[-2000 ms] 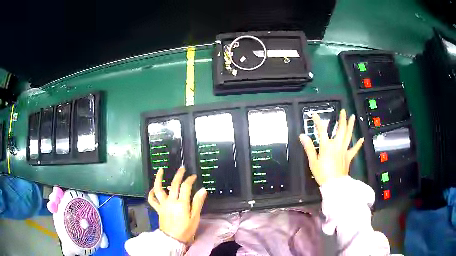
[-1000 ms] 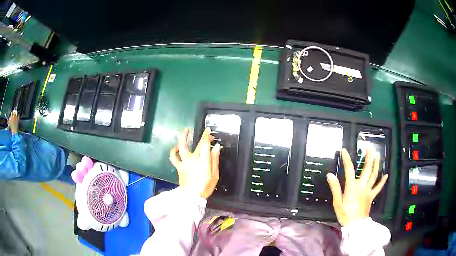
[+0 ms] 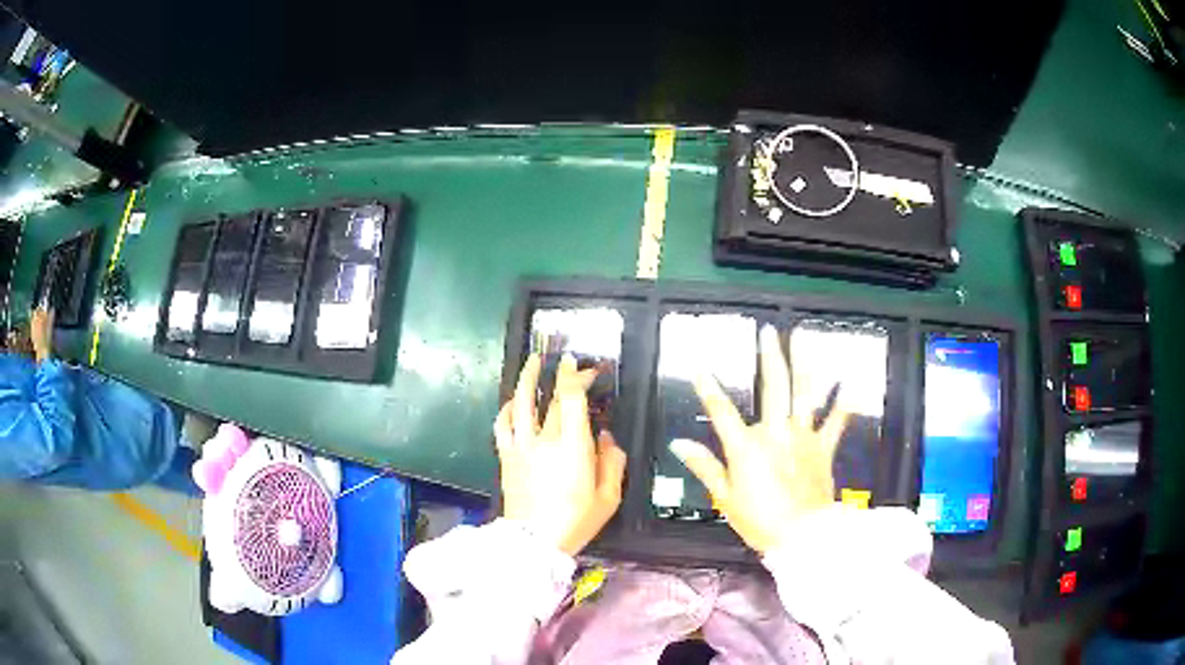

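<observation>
A black four-pocket phone tray (image 3: 642, 429) lies in front of me with a smartphone in each pocket. My left hand (image 3: 556, 448) is over the leftmost phone (image 3: 578, 333), fingers on or just above its screen. My right hand (image 3: 767, 448) is spread over the second phone (image 3: 708, 340) and the edge of the third phone (image 3: 858, 370); it holds nothing. Whether its fingertips touch glass I cannot tell. The rightmost phone (image 3: 959, 435) shows a blue screen with small icons at its bottom. My hands hide parts of the other screens.
At right, another phone tray (image 3: 1036, 520) shows green and red squares. Beyond the main tray, small stacked trays (image 3: 832, 253) bear a white ring (image 3: 854, 178) and pale strip (image 3: 884, 186). At left are a phone tray (image 3: 390, 279), a cat-shaped fan (image 3: 276, 526) and a blue-sleeved person (image 3: 91, 422).
My right hand has moved left from the rightmost phone to the second and third. The rightmost screen has turned blue. My left hand has shifted slightly right over the first phone. The view has swung left.
</observation>
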